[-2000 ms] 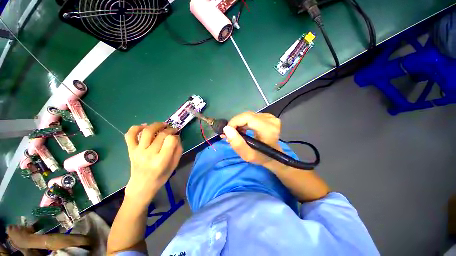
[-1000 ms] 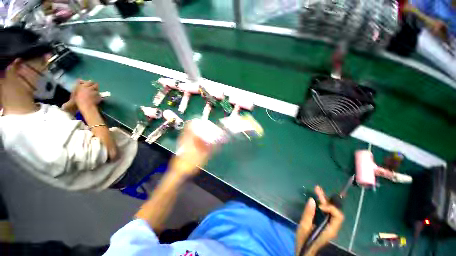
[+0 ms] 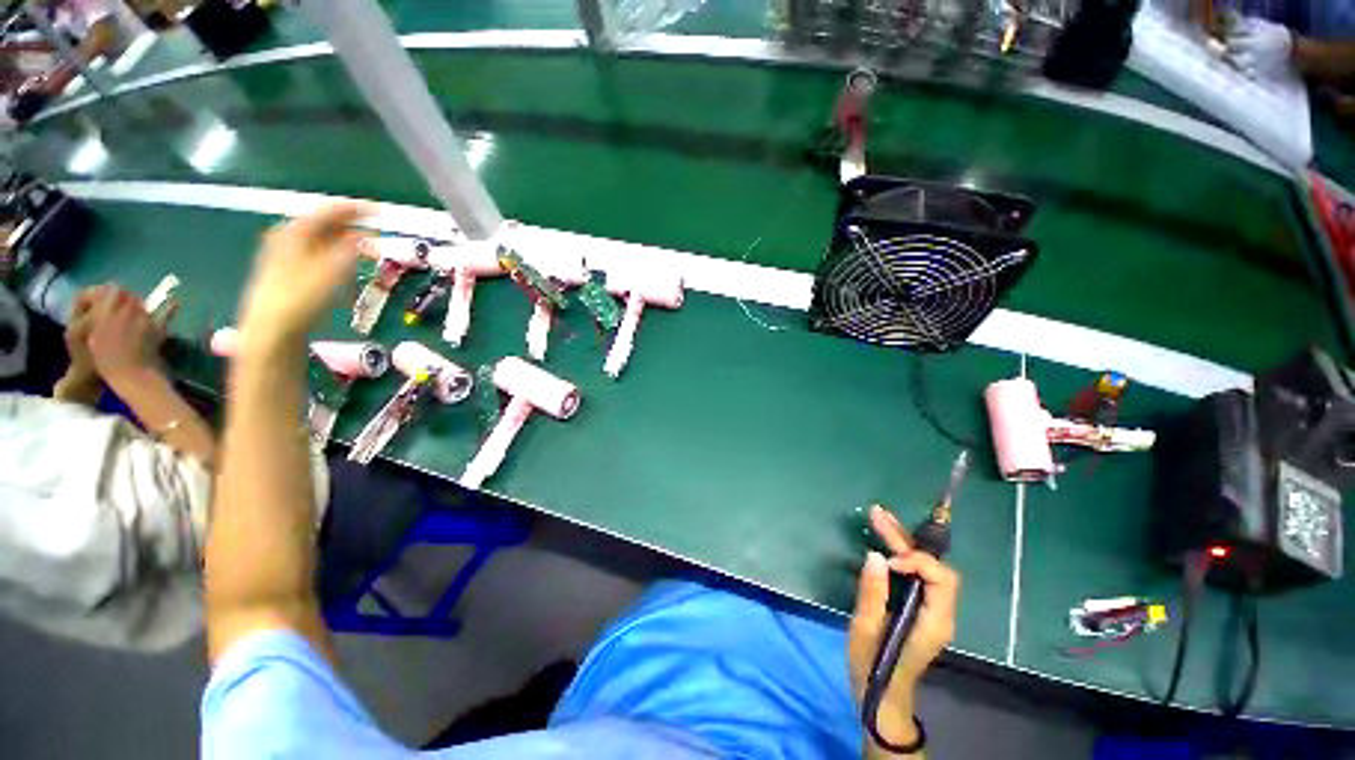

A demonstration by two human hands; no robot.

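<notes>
My right hand (image 3: 924, 606) holds the black soldering iron (image 3: 901, 631) like a pen, its bare metal tip pointing up and away, over the bench's near edge. My left hand (image 3: 302, 275) is blurred, raised at the far left above the group of pink hair dryer units; whether it holds anything cannot be told. One pink unit (image 3: 538, 389) lies nearest me in that group. Other units (image 3: 642, 297) lie behind and left of it, some with green boards (image 3: 600, 302) at their handles. A small board module (image 3: 1115, 618) with a yellow end and red wire lies at the right.
A black fan (image 3: 918, 282) stands at the back centre. A pink unit (image 3: 1019, 431) lies right of it, beside the black soldering station (image 3: 1241, 483) with its red light and cords. A diagonal post (image 3: 409, 119) rises behind the group. A seated person's hands (image 3: 119, 330) are at far left.
The view has swung left and up from the work spot. My left hand has left the small board, passed over the pink units and moved farther left. My right hand still holds the iron.
</notes>
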